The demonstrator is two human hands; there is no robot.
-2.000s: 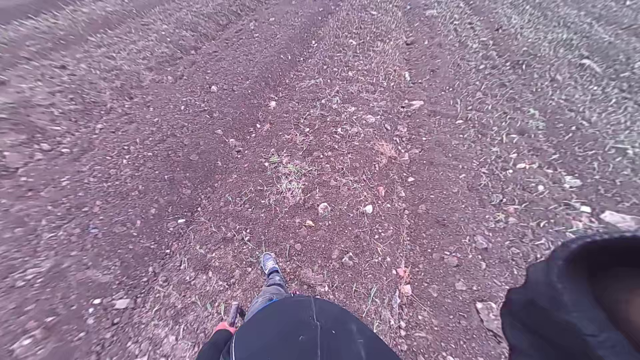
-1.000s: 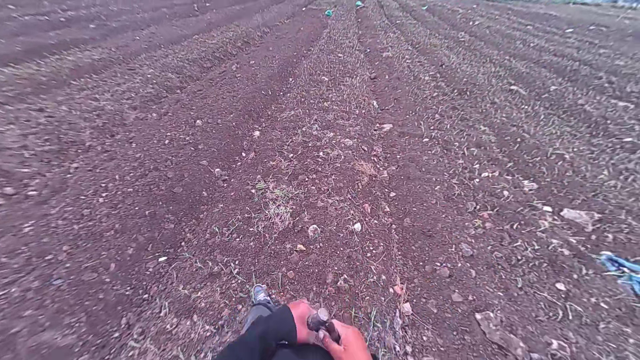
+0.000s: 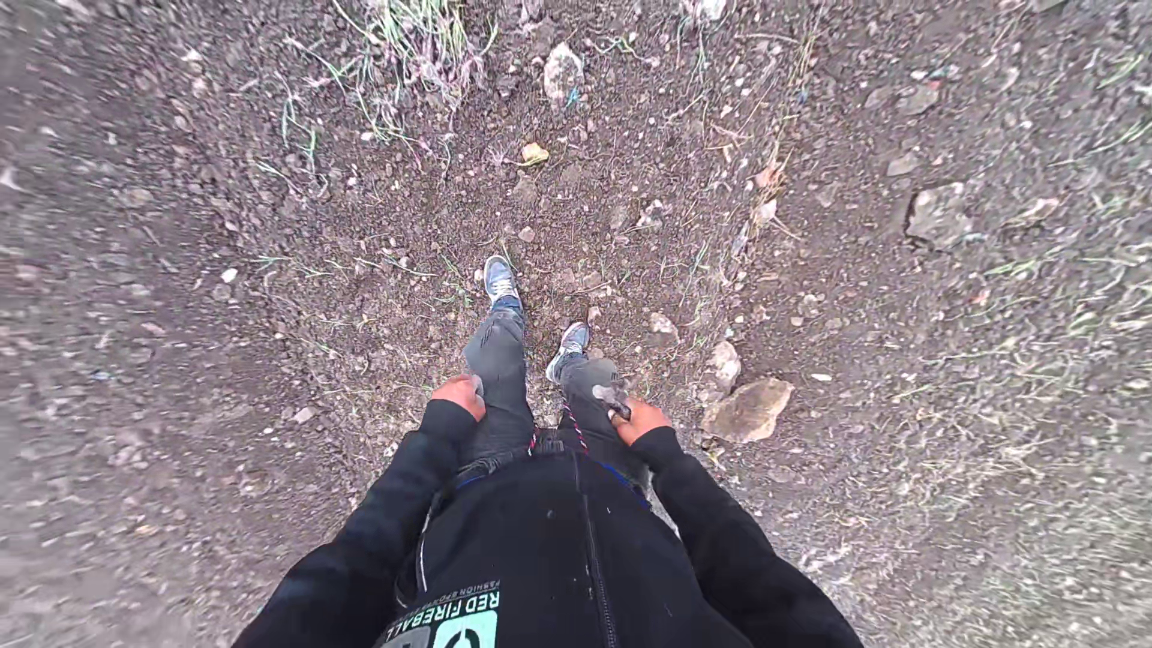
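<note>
My left hand [image 3: 461,396] is beside my left thigh, its fingers curled around a small pale grey object [image 3: 478,386], mostly hidden. By my right thigh, my right hand [image 3: 641,420] grips a grey and dark object [image 3: 612,398]. What either object is, I cannot tell; they may be stones. The hands are apart, with my legs in dark trousers between them. Below my hands hangs the front of my black zipped jacket [image 3: 540,540], which bears printed writing.
My grey shoes stand on brown, stony soil. A large flat stone [image 3: 748,409] lies right of my right hand, with a smaller stone [image 3: 724,364] close by. Ahead are a pale stone [image 3: 563,72], a small yellow thing [image 3: 535,153] and grass tufts [image 3: 423,45]. Straw-like stalks cover the right side.
My hands, together in front of me one second ago, are now apart at my thighs. The view has tipped steeply down to my feet.
</note>
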